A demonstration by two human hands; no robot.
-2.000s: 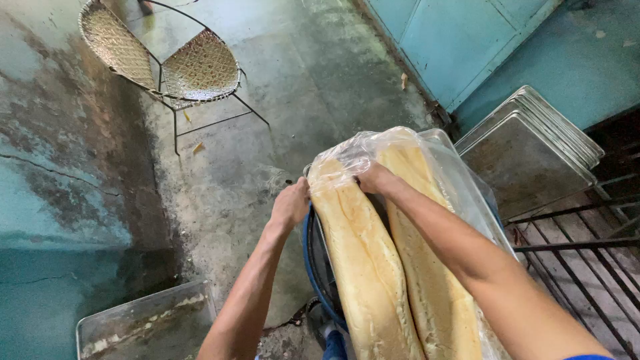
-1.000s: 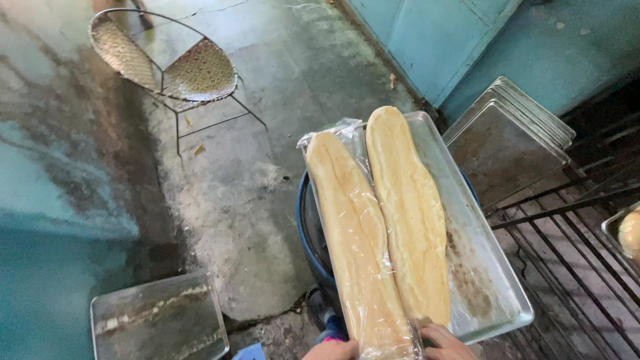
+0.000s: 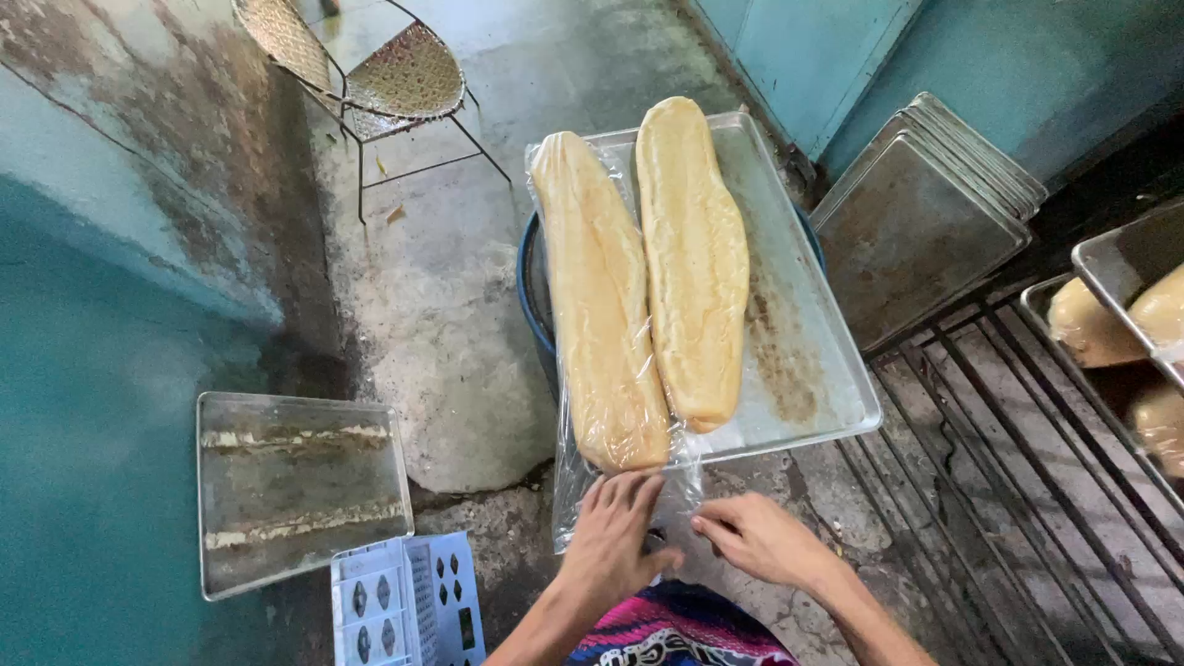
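Observation:
Two long bread loaves lie side by side on a metal baking tray (image 3: pixel 805 370). The left loaf (image 3: pixel 597 305) is inside a clear plastic bag (image 3: pixel 573 499) whose loose end hangs past the tray's near edge. The right loaf (image 3: pixel 694 268) has no bag over its upper part. My left hand (image 3: pixel 622 527) rests with spread fingers at the near end of the bagged loaf, on the plastic. My right hand (image 3: pixel 763 536) has its thumb and fingertips together beside the bag's loose end; whether they pinch the film cannot be told. A blue round container (image 3: pixel 525 287) shows under the tray.
At left stand an empty baking tray (image 3: pixel 305 499) and a light blue plastic crate (image 3: pixel 407 592). A woven chair (image 3: pixel 407 74) is beyond. Stacked trays (image 3: pixel 925 213) lean at right, near a black metal rack (image 3: pixel 980 407) and trays of bread (image 3: pixel 1101 324).
Both hands have moved from the loaves' far ends to the near end of the bagged loaf. The plastic that lay around the far end of the right loaf no longer covers it.

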